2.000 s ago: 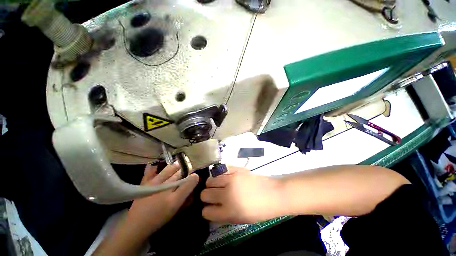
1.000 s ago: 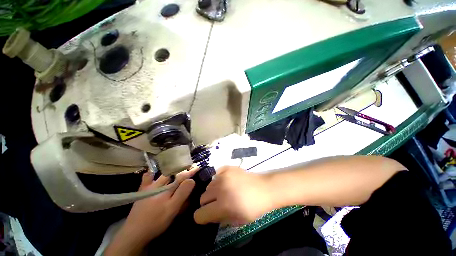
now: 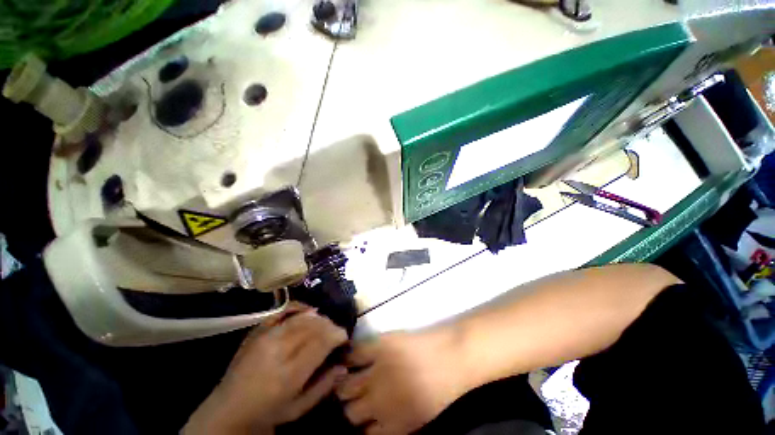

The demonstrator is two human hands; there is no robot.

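Observation:
The cream sewing machine (image 3: 280, 42) fills the upper left. Black garment cloth (image 3: 153, 374) lies below and left of its head, and a narrow part runs up to the needle area. My left hand (image 3: 276, 365) grips the cloth just below the pale curved guard (image 3: 170, 327). My right hand (image 3: 395, 374) is beside it, fingers curled on the same cloth, almost touching the left fingers. The fingertips are partly hidden in the black cloth. The presser foot area is dark and its needle cannot be made out.
Small black cut pieces (image 3: 501, 217) lie under the machine arm, with a small dark tab (image 3: 408, 258) nearer the needle. Red-and-dark snips (image 3: 616, 204) lie on the white table to the right. A blue bin (image 3: 718, 280) with scraps stands at the right edge. A green fan cage (image 3: 68, 25) shows top left.
Both hands have moved down, away from the needle area and towards me, and the left fingers have come out from behind the guard. The view has shifted, so the machine appears further left.

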